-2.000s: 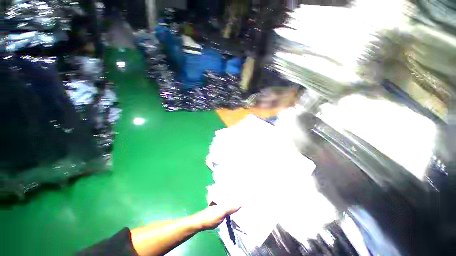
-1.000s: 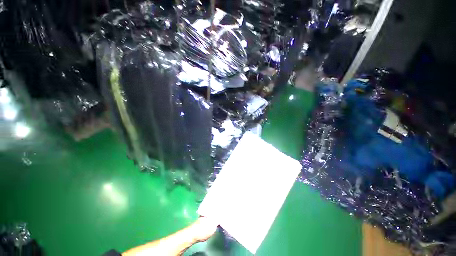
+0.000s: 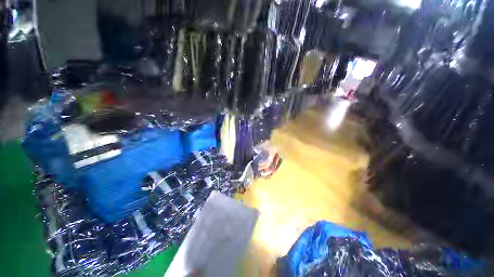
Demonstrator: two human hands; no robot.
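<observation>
A white sheet [image 3: 219, 238], likely the picking list, stands tilted at the bottom centre, blurred and cut off by the lower edge. No hand shows on the part in view. Neither of my hands is in the picture. Left of the sheet, flat dark bundles in shiny clear film [image 3: 116, 243] lie on the floor, with bulging blue plastic sacks [image 3: 132, 173] on them. A white item with a dark band [image 3: 92, 146] lies on the sacks.
A tan floor aisle [image 3: 309, 167] runs back between dark covered garments [image 3: 439, 140] on the right and hanging rows [image 3: 233, 70] at the back centre. A blue and black shiny bundle [image 3: 330, 249] is at the bottom right. Green floor [image 3: 19, 205] shows at left.
The view has swung right, so the blue sacks are now at left and the tan aisle shows. The sheet is lower and partly cut off. My left hand has left the picture.
</observation>
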